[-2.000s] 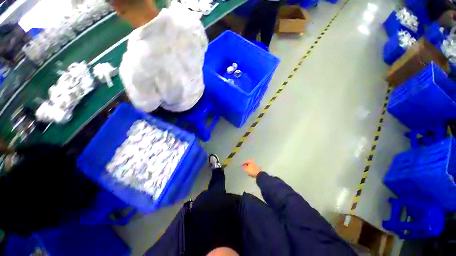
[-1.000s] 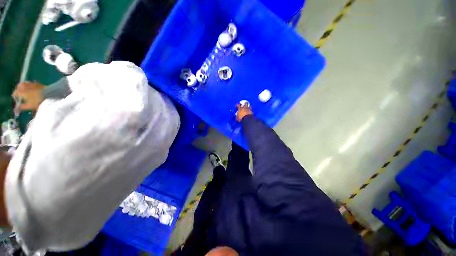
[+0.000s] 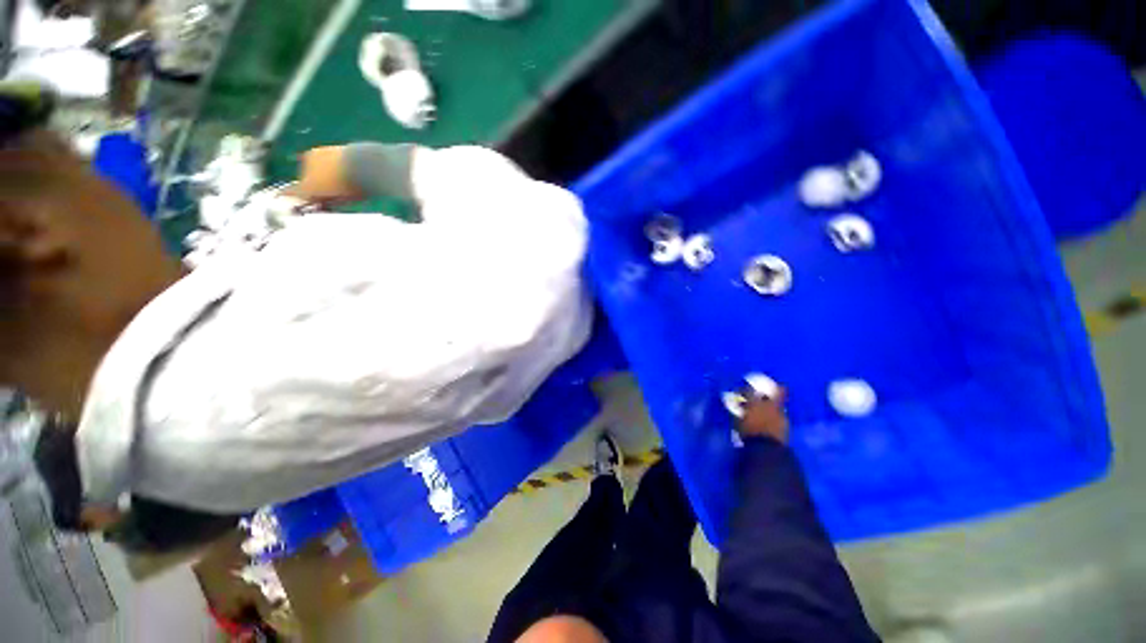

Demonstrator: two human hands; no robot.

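Note:
My right hand [image 3: 763, 417] reaches down into a deep blue crate [image 3: 1024, 270]. Its fingers are closed around a small white rounded part [image 3: 755, 386] with a dark spot, low inside the crate; the fine grip is blurred. A smooth white ball [image 3: 852, 397] lies to the right of the hand. A ring-like white part with a dark centre [image 3: 768, 274] lies further up, with several more white round parts around it. My left hand is not in view.
A person in a white top [image 3: 339, 339] sits left of the crate, an arm over the green bench [image 3: 528, 57] beside heaped white units [image 3: 233, 189]. A blue stool [image 3: 1062, 132] stands upper right. Another blue crate [image 3: 402, 509] and a brown carton [image 3: 321, 584] are lower left.
The view has moved from the aisle to close over the nearly empty crate. My right hand, earlier empty over the floor, is now inside the crate at a white part.

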